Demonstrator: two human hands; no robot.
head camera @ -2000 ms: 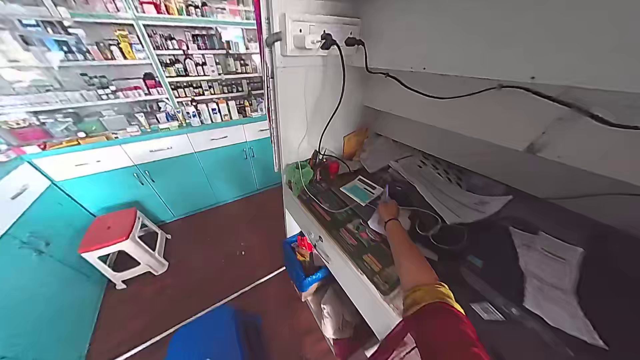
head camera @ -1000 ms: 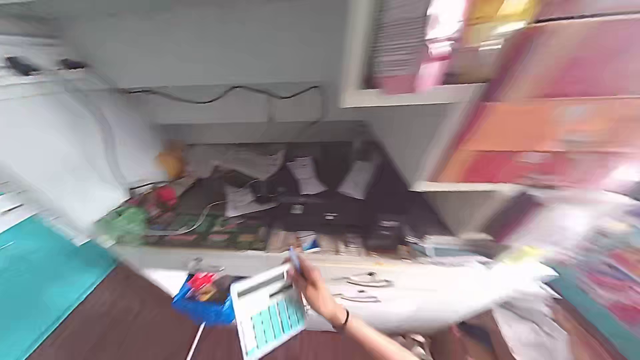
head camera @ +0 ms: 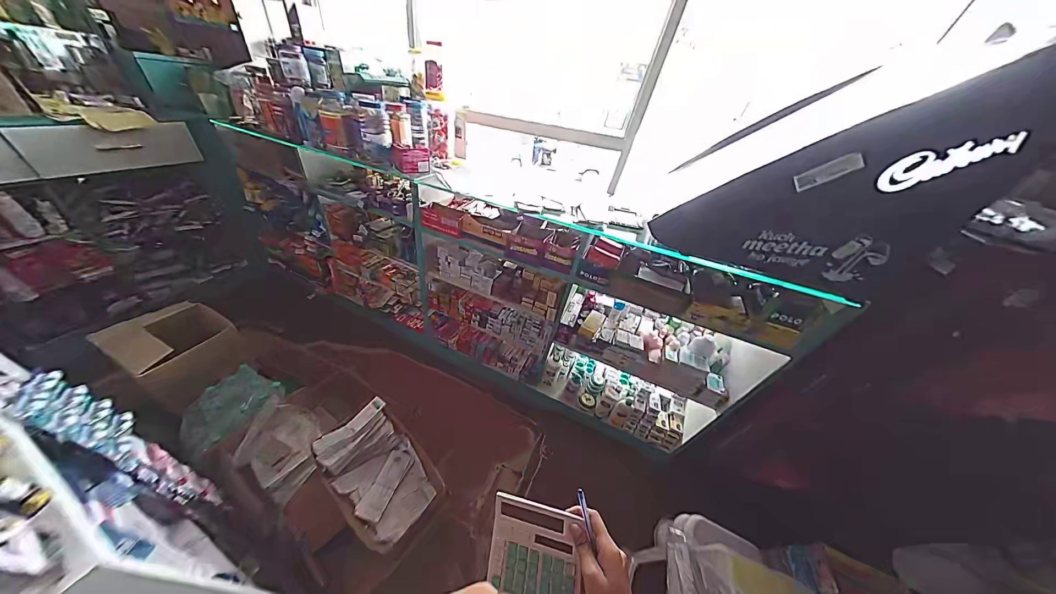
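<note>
At the bottom centre, a white calculator [head camera: 535, 546] with green keys is held up, tilted, with its display toward the top. My right hand [head camera: 605, 554] grips its right edge, the thumb lying near the display. A blue pen [head camera: 585, 518] is tucked between the fingers of that same hand and points upward. Of my left hand [head camera: 477, 588] only a small part shows at the lower frame edge, beside the calculator's lower left corner; whether its fingers grip the calculator is hidden.
A glass display counter [head camera: 495, 330] stocked with boxes and bottles runs across the middle, jars [head camera: 375, 124] on top. An open cardboard box [head camera: 169, 346] and a carton of papers [head camera: 384, 478] stand on the floor at left. White plastic containers [head camera: 709, 540] are at lower right, a black Cadbury-branded panel [head camera: 833, 198] above.
The view has swung from the desk to the display counter. Two seconds ago my right hand reached over the desk; one second ago it held the calculator. Part of my left hand has come into view.
</note>
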